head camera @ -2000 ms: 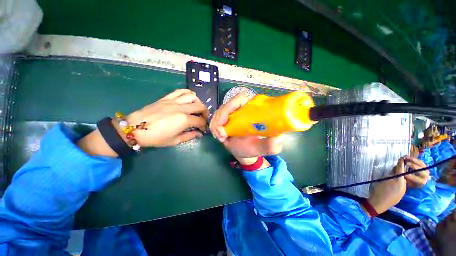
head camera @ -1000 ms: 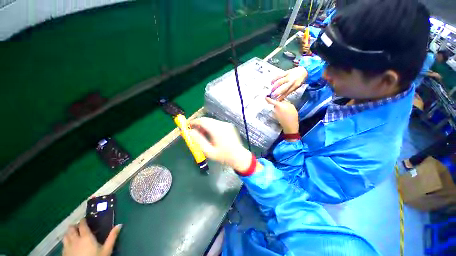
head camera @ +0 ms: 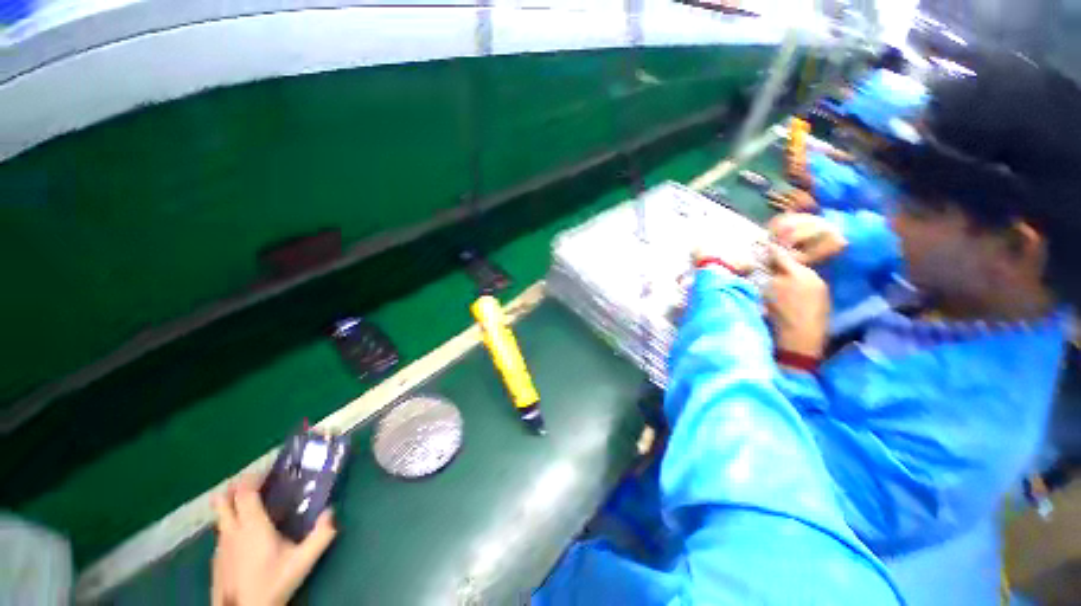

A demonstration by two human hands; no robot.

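Note:
My left hand (head camera: 263,547) holds a black phone (head camera: 305,479) at the bench's raised edge, fingers on the far side and thumb on the near side. The yellow electric screwdriver (head camera: 507,359) lies on the bench with its dark nose toward me and its rear end by the edge. The round silvery screw dish (head camera: 417,437) lies between phone and screwdriver. My right arm, in a blue sleeve (head camera: 729,408), reaches out to the clear tray stack (head camera: 646,258). The red wrist band shows there, but my right hand is blurred and mostly hidden, so its grip is unclear.
Two black phones lie on the green belt, a nearer one (head camera: 364,346) and a farther one (head camera: 484,271). A person in a blue smock (head camera: 948,414) sits at the right, hands by the trays. Other workers sit beyond. A pale raised edge (head camera: 409,376) separates bench and belt.
My right hand has let go of the screwdriver and moved right and away to the trays. My left hand still holds the phone. The view has shifted, and the neighbouring person appears farther right.

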